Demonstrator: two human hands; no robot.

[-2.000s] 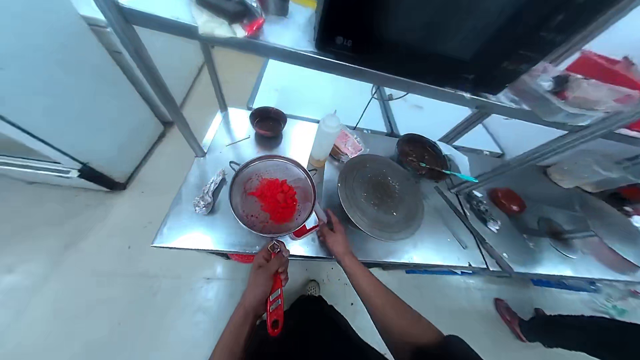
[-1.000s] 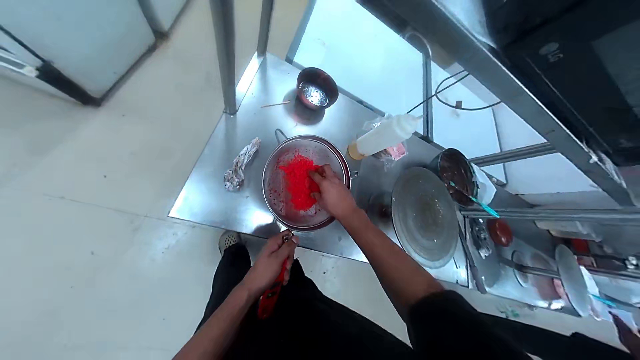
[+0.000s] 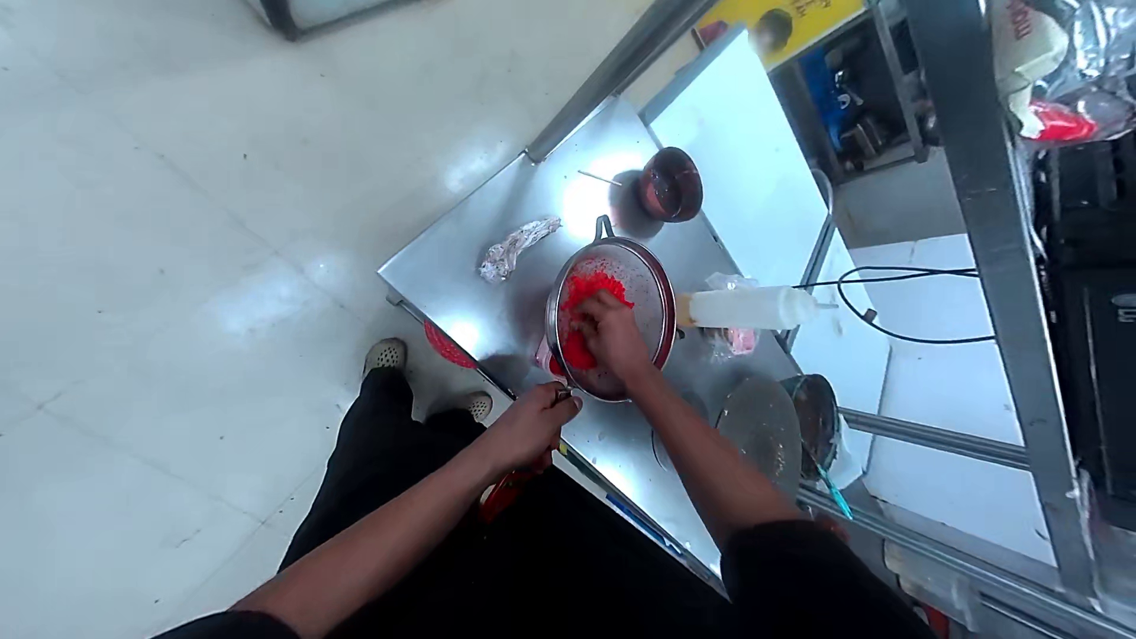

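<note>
My left hand [image 3: 535, 426] is closed around the red handle [image 3: 508, 491] of a metal mesh strainer [image 3: 652, 293], which is over the steel table. Inside the strainer lies a bright red, crumbly mass [image 3: 590, 286]. My right hand [image 3: 608, 333] reaches into it, fingers curled down on the red stuff; whether they grip any of it is hidden. Right of the strainer is a translucent squeeze bottle [image 3: 750, 308] with a yellowish part at its left end. Beyond the strainer stands a dark reddish bowl [image 3: 672, 185].
Crumpled foil or plastic wrap [image 3: 517, 250] and a thin stick [image 3: 600, 178] lie on the steel table [image 3: 444, 257]. A round grey pan or lid [image 3: 759, 435] and a dark pan [image 3: 812, 417] with a turquoise-handled utensil [image 3: 832, 493] are at the right. A shelf post [image 3: 621, 75] rises at the far corner.
My right hand has moved from beside the strainer into the red mass in it. My left hand stays on the handle. The view has turned strongly.
</note>
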